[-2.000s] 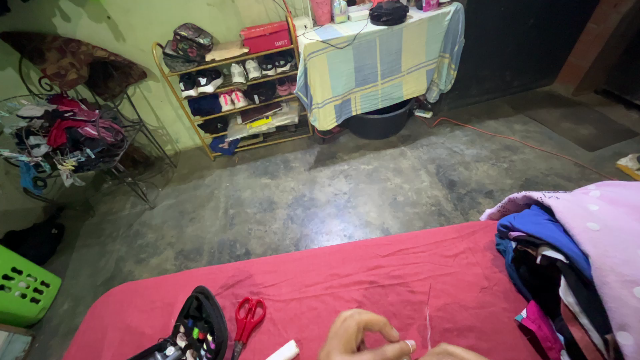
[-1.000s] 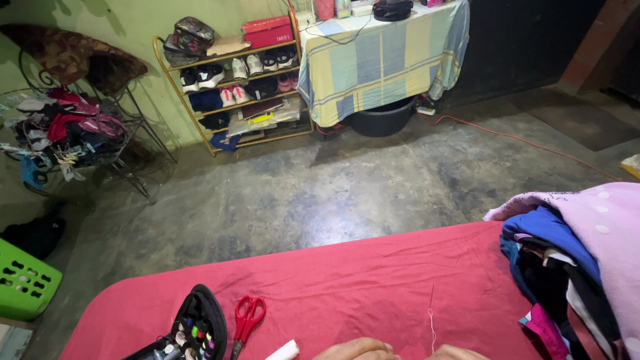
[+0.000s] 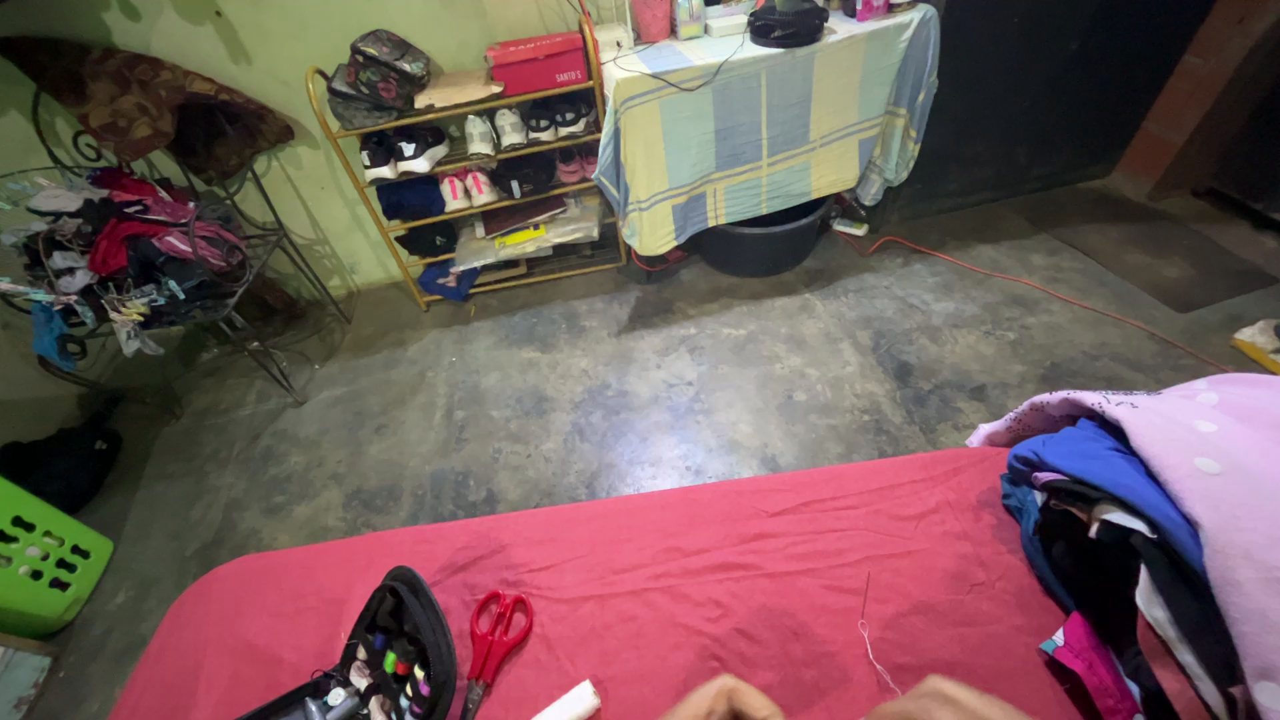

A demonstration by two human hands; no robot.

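At the bottom edge of the head view, only the backs of my left hand and my right hand show; their fingers are cut off below, so what they hold is hidden. A sewing needle with light thread through it lies on the red bedsheet, and the thread runs down toward my right hand. Left of my hands are a white roll-like item, red-handled scissors and an unzipped black case holding small colourful thread spools.
Clothes are heaped under a pink cloth at the right. Beyond the bed stand a shoe rack, a cloth-covered table, a black basin and a chair piled with laundry. A green basket is at the left. An orange cord crosses the floor.
Two seconds ago the fingers of my left hand showed raised and curled; both hands now sit lower, mostly out of view.
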